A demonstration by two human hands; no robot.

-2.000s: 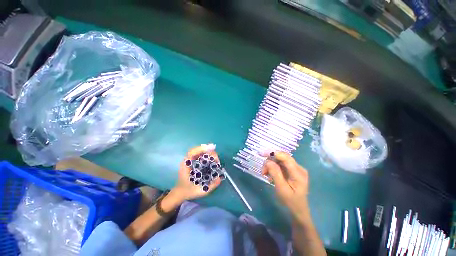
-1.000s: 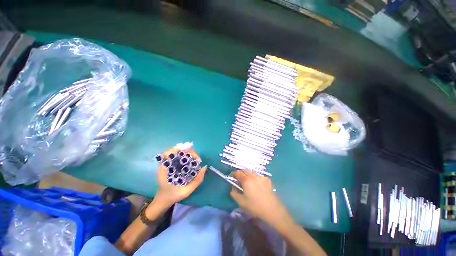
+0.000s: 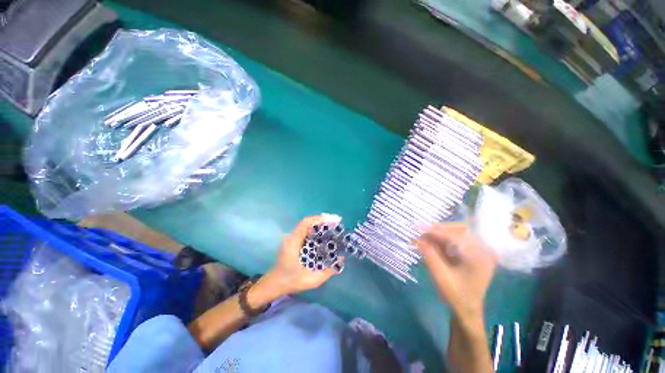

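Observation:
My left hand (image 3: 295, 264) is closed around a bundle of thin metal tubes (image 3: 322, 246), seen end-on with dark open ends. A few tubes stick out at its right side. A pale covering shows on a fingertip. The row of tubes (image 3: 426, 186) lies slanted across the green bench top, right of the bundle. My right hand (image 3: 461, 266) is raised over the right side of the row's near end, blurred, with fingers bent. Whether it holds anything cannot be told.
A large clear bag (image 3: 73, 164) of loose tubes lies left, with a scale (image 3: 44, 44) beyond. A blue crate (image 3: 109, 280) stands lower left. A small bag (image 3: 550, 237) with yellow pieces and a yellow sheet (image 3: 503, 156) lie right. Two set-aside tubes (image 3: 517, 344) lie near a black tray (image 3: 598, 291).
My right hand has moved from the row's near end, where it touched a tube beside the bundle, up and right, and is now blurred. The whole view has shifted. My left hand still holds the bundle.

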